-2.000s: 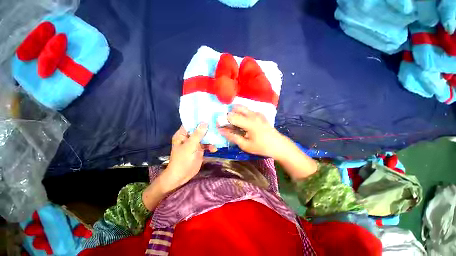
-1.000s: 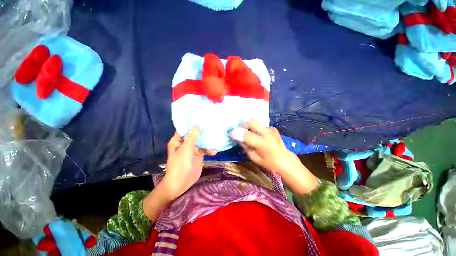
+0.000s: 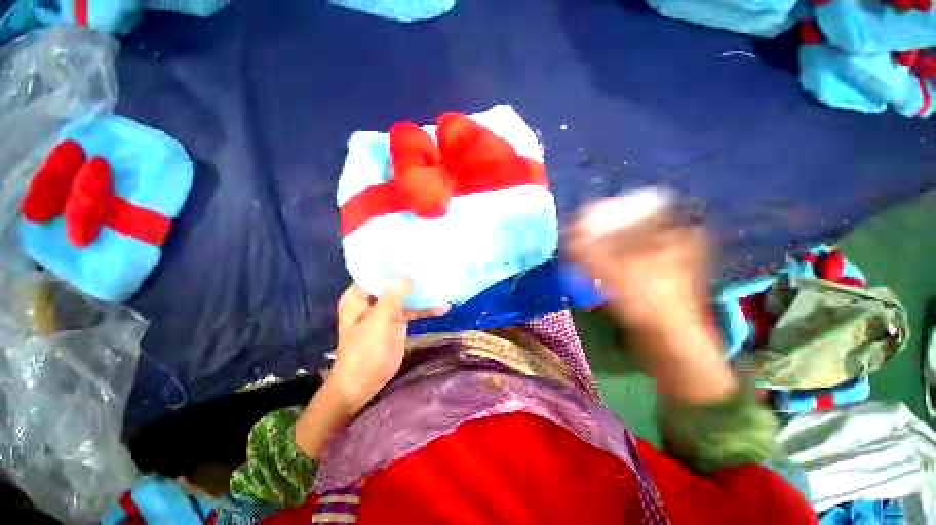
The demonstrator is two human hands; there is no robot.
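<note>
The plush gift box point(image 3: 452, 241), light blue and nearly white, with a red band and bow point(image 3: 431, 169), is at the table's near edge. My left hand point(image 3: 372, 333) grips its lower left edge, thumb on top. My right hand point(image 3: 641, 261) is raised off to the right of the plush, apart from it and strongly blurred. A white patch point(image 3: 626, 210) shows on its fingers. No needle or thread can be made out, so I cannot tell what the right fingers hold.
Another plush gift box point(image 3: 108, 205) lies at left beside a crumpled clear plastic bag point(image 3: 62, 359). More plush are piled at the far right point(image 3: 847, 77). A grey-green cloth point(image 3: 831, 333) lies over plush at lower right. A purple-check apron point(image 3: 452, 410) covers my lap.
My right hand has moved from the plush's lower edge out to the right. The plush has tilted, its right side now higher. My left hand keeps its hold. The whole view has shifted a little.
</note>
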